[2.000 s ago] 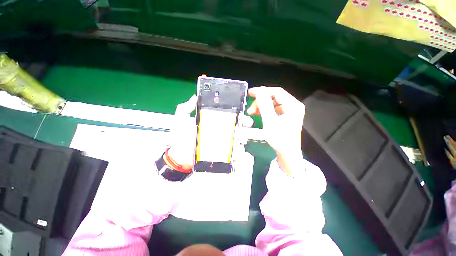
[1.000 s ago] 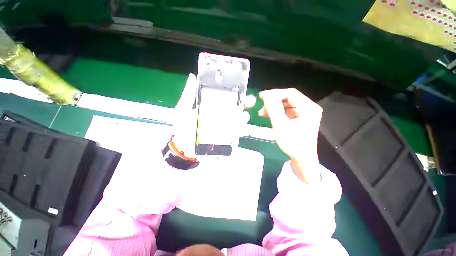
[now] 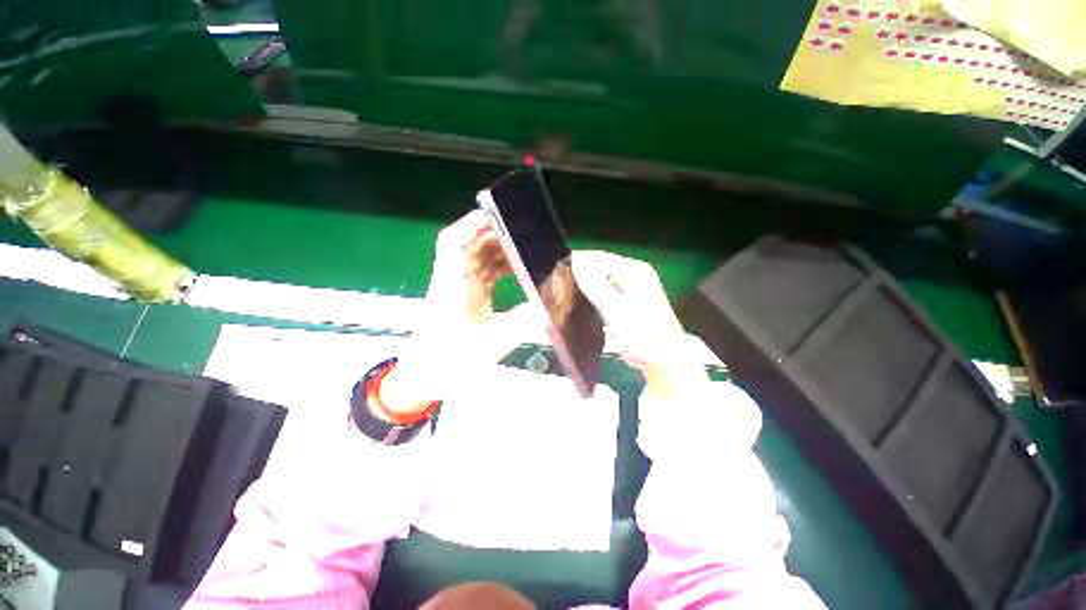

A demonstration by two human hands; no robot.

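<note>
A smartphone assembly is held up on edge and tilted above the white paper, its glossy black screen face and pale long rim showing. Its battery side is turned out of sight. My left hand, with a black and red band at the wrist, grips it from the left side. My right hand is at its lower right side, overexposed; whether its fingers grip the phone cannot be told. A brownish reflection shows on the lower screen.
Black pocketed trays stand at the left and, slanted, at the right. A white rail and green belt run behind the paper. A yellow-wrapped post is at far left, a yellow red-marked sheet at upper right.
The phone has turned from its open back, battery showing, to a steep tilt with the black screen face showing. My right hand has moved left, close against the phone.
</note>
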